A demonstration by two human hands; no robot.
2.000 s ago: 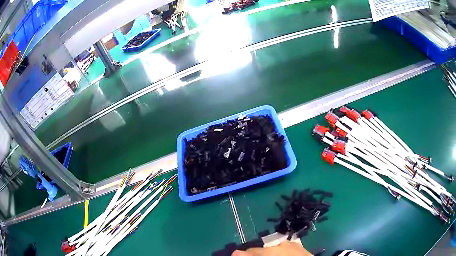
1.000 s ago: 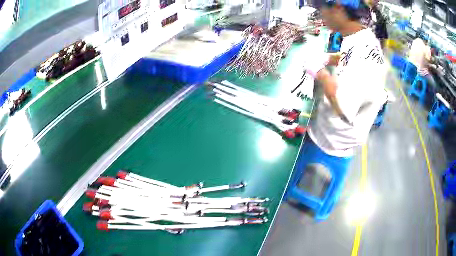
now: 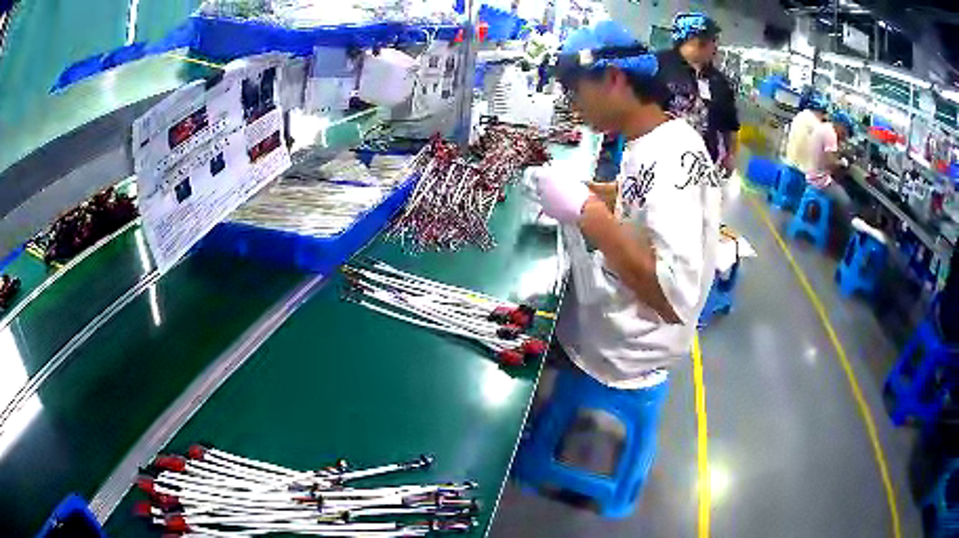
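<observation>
Neither of my hands is in the picture. Nearest in front of me, a harness bundle point(image 3: 305, 496) lies on the green bench top point(image 3: 347, 389). Its red connectors point left and small dark pieces sit at the right ends of the white cables. A second bundle of white cables point(image 3: 431, 305) lies farther along the bench, with its red connectors at the right, by the bench edge. A corner of the blue parts bin point(image 3: 72, 519) shows at the bottom left, cut off by the frame.
An instruction sheet point(image 3: 216, 158) hangs at upper left before a larger blue bin point(image 3: 315, 250) of pale cables. Many red-and-white cables point(image 3: 452, 200) are heaped behind. A gloved coworker point(image 3: 641, 252) sits on a blue stool point(image 3: 594, 447) beside the bench. Other people are farther back.
The view has swung right and up, away from the parts bin and the hand that showed at the bottom. The near bundle now sits lower left, and the coworker shows more fully.
</observation>
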